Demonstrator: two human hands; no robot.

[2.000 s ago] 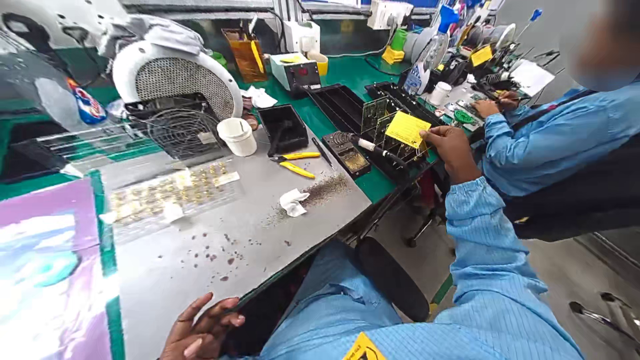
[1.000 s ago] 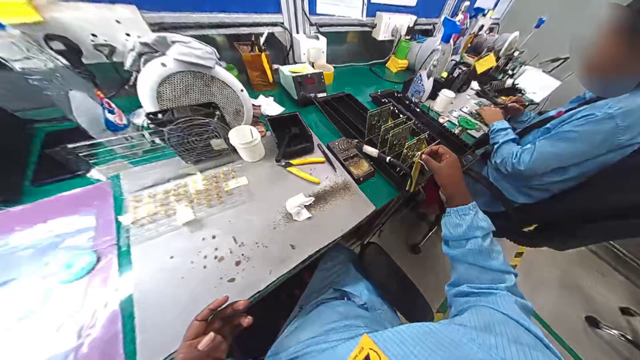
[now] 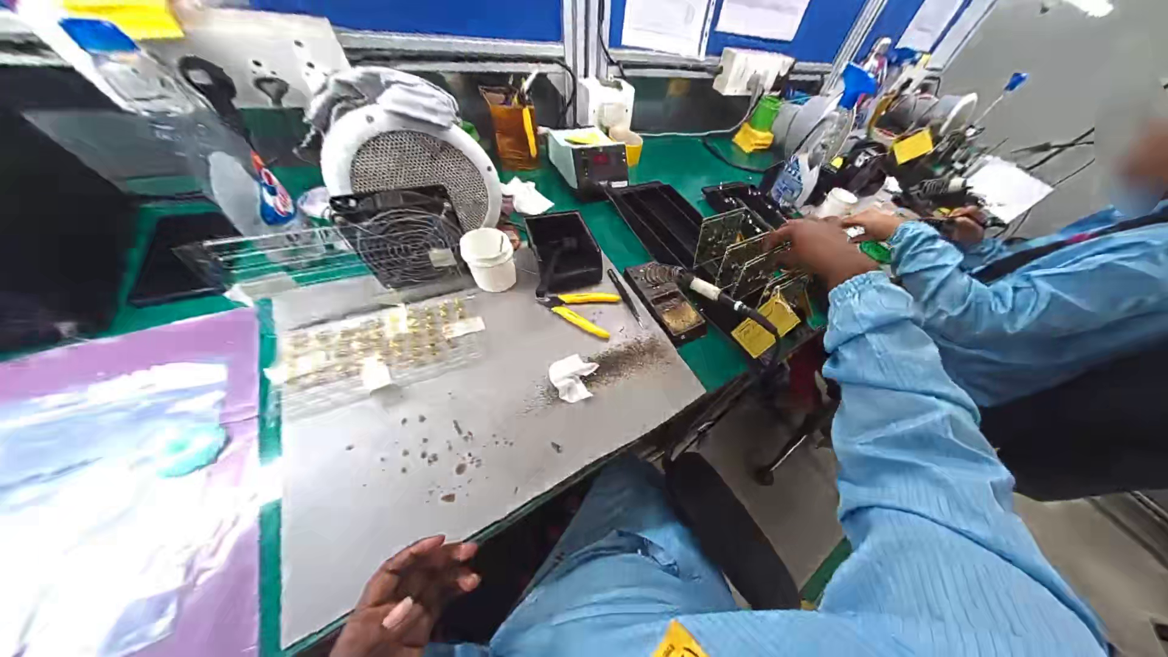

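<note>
My right hand [image 3: 821, 248] reaches to the upright circuit boards [image 3: 730, 246] standing in a black tray at the right of the bench; its fingertips are at the boards, and whether they grip one cannot be told. A yellow tag [image 3: 766, 327] hangs low at the front of the boards. Beside them a soldering iron [image 3: 716, 294] lies over its stand [image 3: 671, 301]. My left hand [image 3: 411, 584] is at the bench's front edge, palm up, fingers apart and holding nothing. Yellow-handled pliers [image 3: 584, 313] and a crumpled white tissue [image 3: 572, 378] lie on the grey mat.
A co-worker's sleeve [image 3: 1049, 255] and hands are close beyond my right hand. A white cup [image 3: 488, 259], a black bin [image 3: 564, 251] and a round white fan [image 3: 411, 164] stand behind the mat [image 3: 365, 547]. Small parts in clear trays [image 3: 383, 342] and dark debris lie on it.
The yellow tag, at my right hand two seconds ago, now hangs lower at the front of the boards. My right hand has moved over the boards' far side. My left hand stays about where it was.
</note>
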